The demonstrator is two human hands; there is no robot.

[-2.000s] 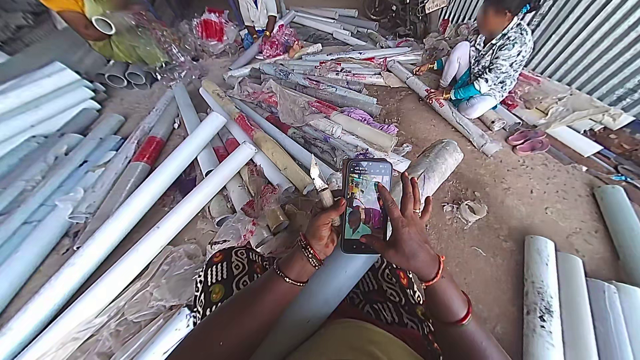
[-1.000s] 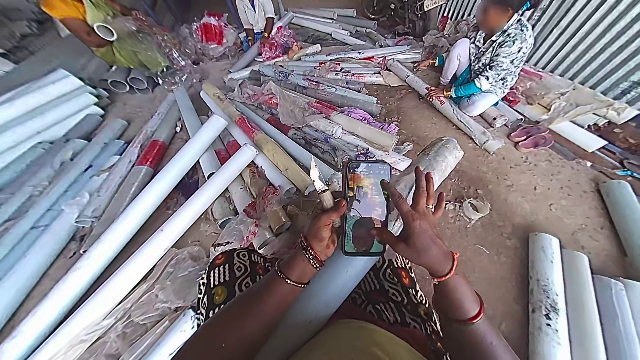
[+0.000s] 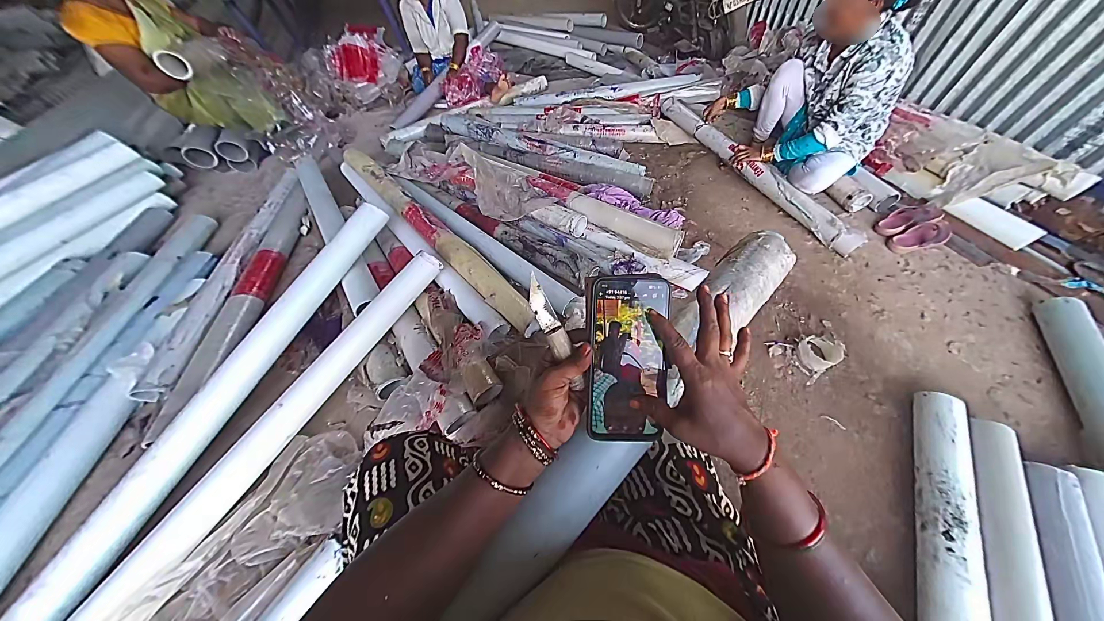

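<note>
My left hand (image 3: pixel 555 398) grips the left edge of a smartphone (image 3: pixel 628 358) and also holds a knife (image 3: pixel 545 312), its pointed blade up beside the phone. A photo fills the phone's lit screen. Over the screen's right side, my right hand (image 3: pixel 709 384) is spread, its index finger at the upper part and its thumb at the lower part of the glass. Beneath both hands, a grey-blue tube (image 3: pixel 552 509) lies across my lap on patterned cloth. A rough, whitish tube end (image 3: pixel 752 274) shows beyond the phone.
Long white tubes (image 3: pixel 285 379) lie on my left, with clear plastic film (image 3: pixel 285 500) near them. Mixed tubes and wrappers heap ahead. At right stand short tubes (image 3: pixel 949 500). A seated person (image 3: pixel 849 95) touches a wrapped tube (image 3: pixel 768 181); pink sandals (image 3: pixel 918 235) lie nearby. Two more people are farther back.
My right hand's fingers have shifted over the phone, the index finger now at the upper screen. The picture on the screen differs from the earlier frames. My left hand keeps its hold.
</note>
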